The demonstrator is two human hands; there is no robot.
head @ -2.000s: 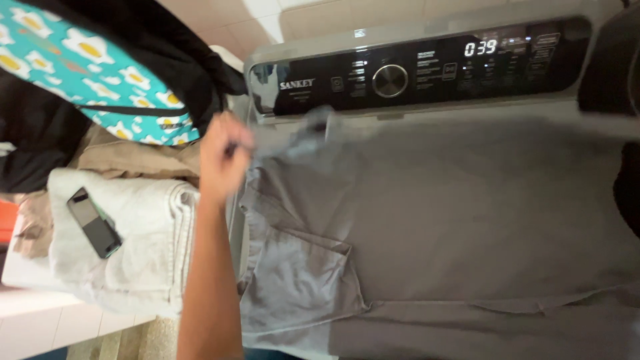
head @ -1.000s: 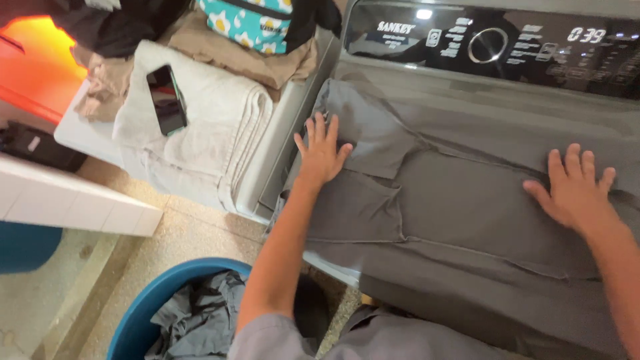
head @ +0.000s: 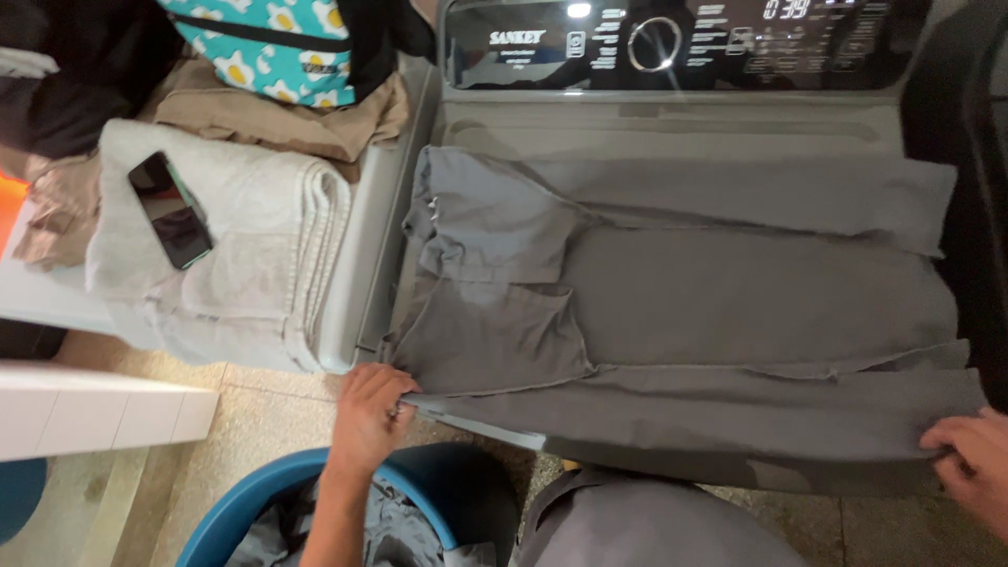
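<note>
A grey cloth garment (head: pixel 748 291) lies spread over the lid of a washing machine, its sides folded in lengthwise with seams and creases showing. At its near left corner, my left hand (head: pixel 376 405) pinches the edge of the fabric. Far to the right, my right hand (head: pixel 965 457) grips the near right corner of the same garment, and part of that hand is cut off by the frame. The near edge hangs slightly over the front of the machine between the two hands.
Behind the garment is the washing machine's control panel (head: pixel 685 47). To the left, a folded white towel (head: pixel 236 236) carries a phone (head: pixel 171 210), beside brown cloth (head: pixel 268 118) and an egg-patterned bag (head: pixel 276 47). A blue tub (head: pixel 260 480) of grey clothes stands below.
Both hands were resting flat on the garment a second ago. They have moved to its near corners and taken hold of the edge. More of the garment is now in view.
</note>
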